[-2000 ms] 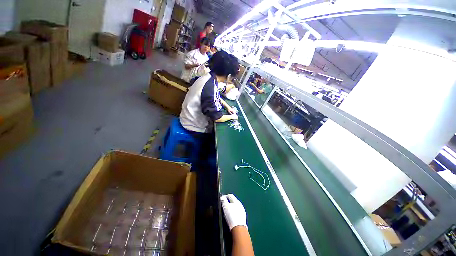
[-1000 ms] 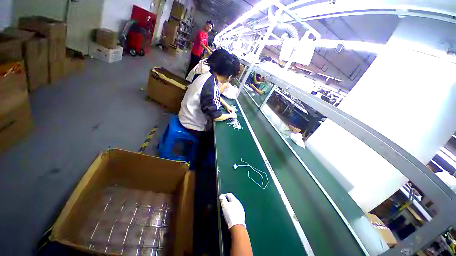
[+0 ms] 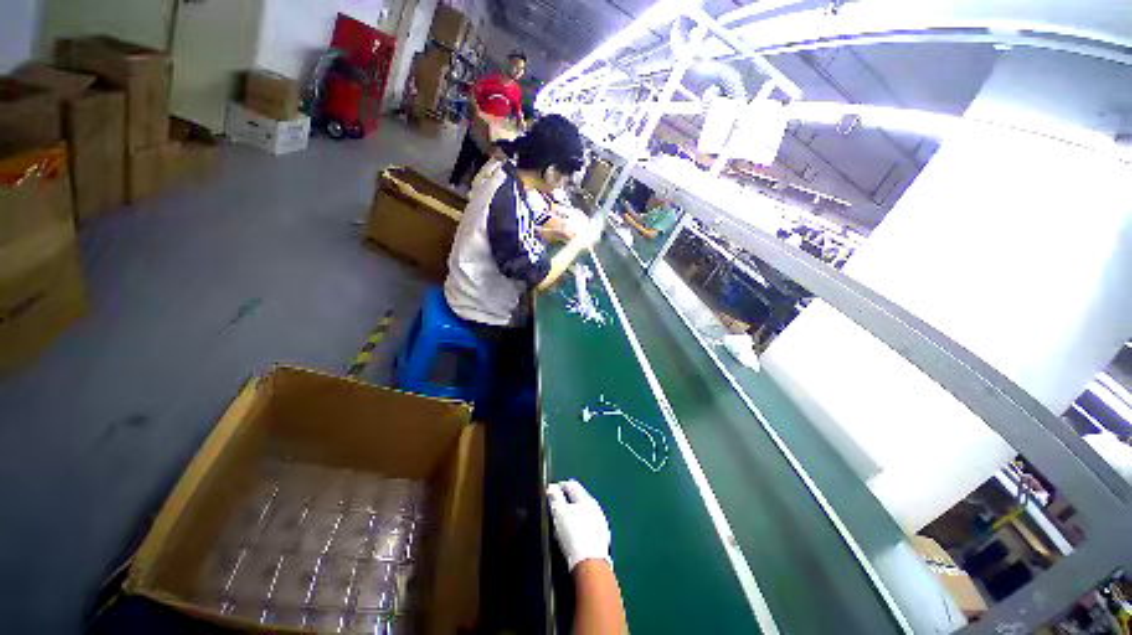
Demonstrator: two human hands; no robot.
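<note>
My right hand [image 3: 580,523], in a white glove, rests at the near left edge of the green belt [image 3: 646,546]. Its fingers look curled over the edge; whether they hold anything does not show. A thin white looped cord [image 3: 631,434] lies alone on the belt just beyond the hand, not touching it. My left hand is not in view. A large open brown carton [image 3: 189,506] stands to the left of the belt, with rows of clear plastic boxes [image 3: 317,546] at its bottom.
A worker [image 3: 490,254] sits on a blue stool [image 3: 437,354] farther up the belt, near a tangled white heap [image 3: 586,301]. Another open carton [image 3: 416,223] stands behind. Stacked cartons [image 3: 93,124] stand far left. A grey metal bar [image 3: 869,298] slants above the line.
The seated worker's head and arm have lifted, and the arm now reaches farther over the belt. The worker in red has shifted in the background. My right hand has stayed in place.
</note>
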